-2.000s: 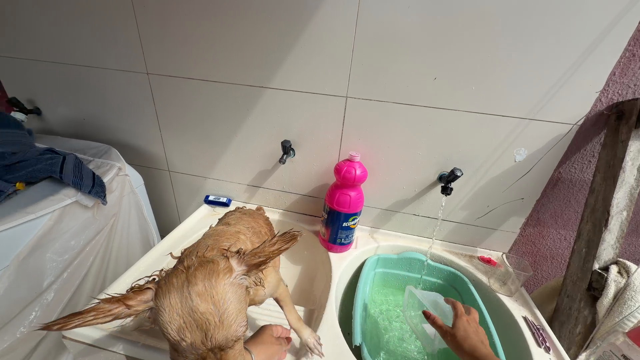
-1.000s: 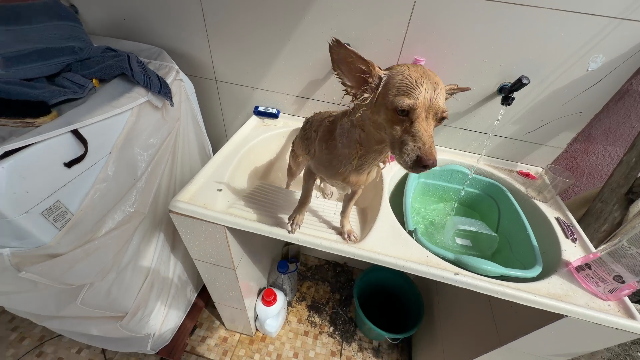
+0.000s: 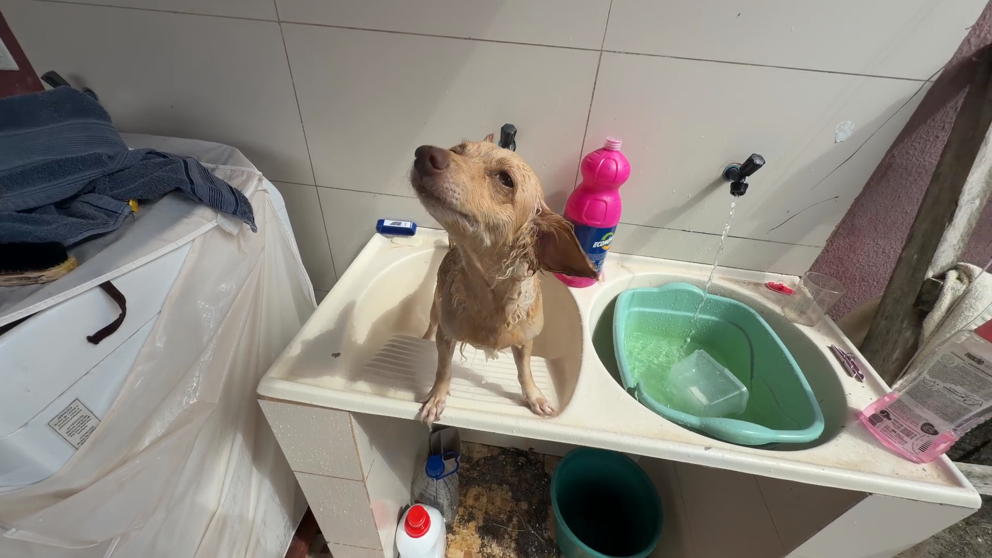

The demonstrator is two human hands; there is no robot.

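Neither of my hands shows in the head view. A wet tan dog (image 3: 490, 302) stands in the ribbed left basin of the laundry sink (image 3: 333, 391), its front paws on the near rim and its snout raised to the left. In the right basin sits a green plastic tub (image 3: 783, 387) holding water, with a clear plastic container (image 3: 709, 384) in it. Water runs from the black tap (image 3: 742, 174) into the tub. Behind the dog, against the wall, stands a pink bottle (image 3: 597, 201).
A covered appliance (image 3: 225, 372) at left bears a dark blue towel (image 3: 77, 170) and a brush (image 3: 35, 263). A pink-liquid bottle (image 3: 930, 395), clothespins (image 3: 847, 362) and a clear cup (image 3: 812, 298) lie on the right. Below stand a green bucket (image 3: 607, 504) and a red-capped bottle (image 3: 419, 531).
Both hands have left the view. The dog, bent with its rump up two seconds ago, now faces forward with its head raised. The clear container, earlier at my right hand, lies in the tub.
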